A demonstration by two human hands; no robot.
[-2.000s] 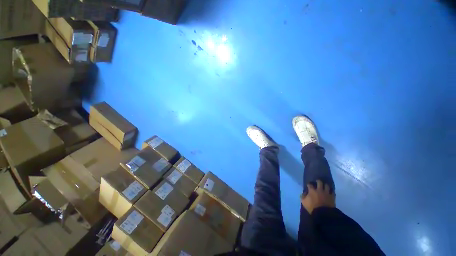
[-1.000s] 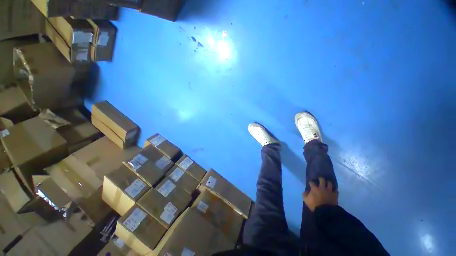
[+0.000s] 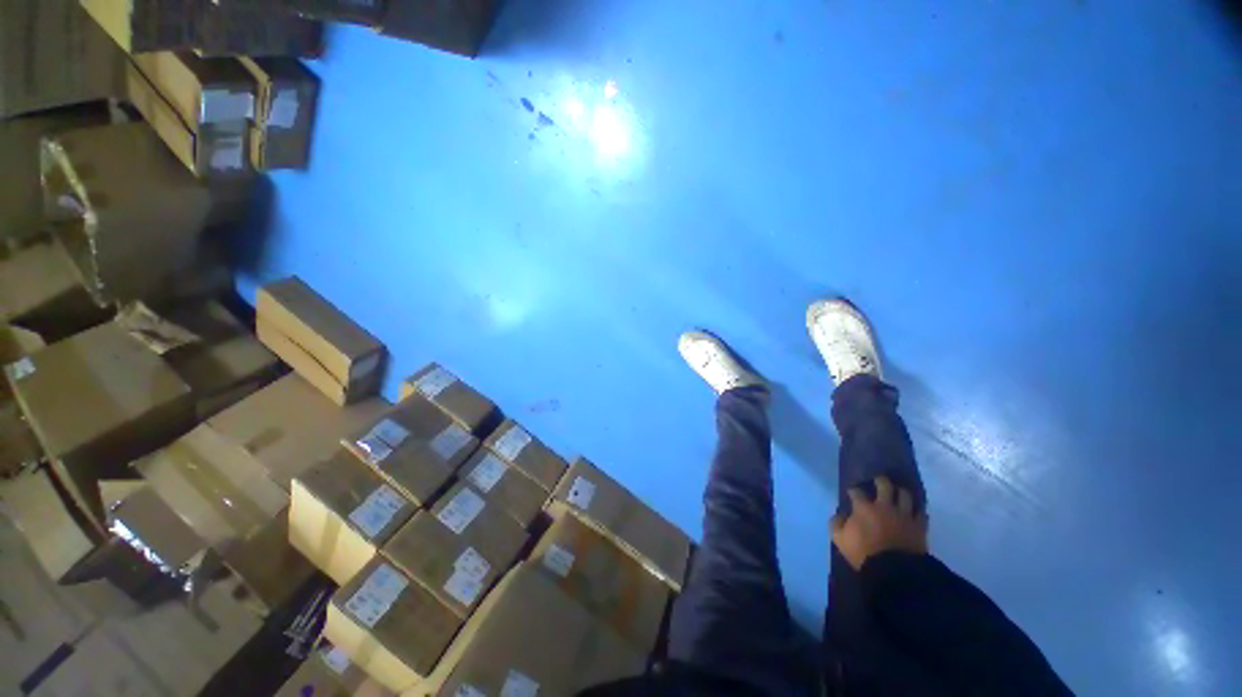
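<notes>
My right hand (image 3: 879, 523) rests palm down on my right leg near the knee, with its fingers slightly apart and nothing visible in it. Its dark sleeve comes from the lower right. My left hand is not in view. Nearest in front of me, to the left of my legs, stand stacked brown cardboard cartons (image 3: 429, 524) with white labels. They appear closed. A larger carton (image 3: 559, 633) is beside my left leg, cut off by the bottom edge.
My white shoes (image 3: 847, 341) are on the blue floor (image 3: 640, 232). A long carton (image 3: 320, 341) lies beyond the labelled stack. Many more cartons (image 3: 102, 395), some open, are heaped along the left side. Other cartons (image 3: 259, 109) stand at the upper left.
The view has shifted slightly, so the cartons sit a little further right. My right hand stays on my leg.
</notes>
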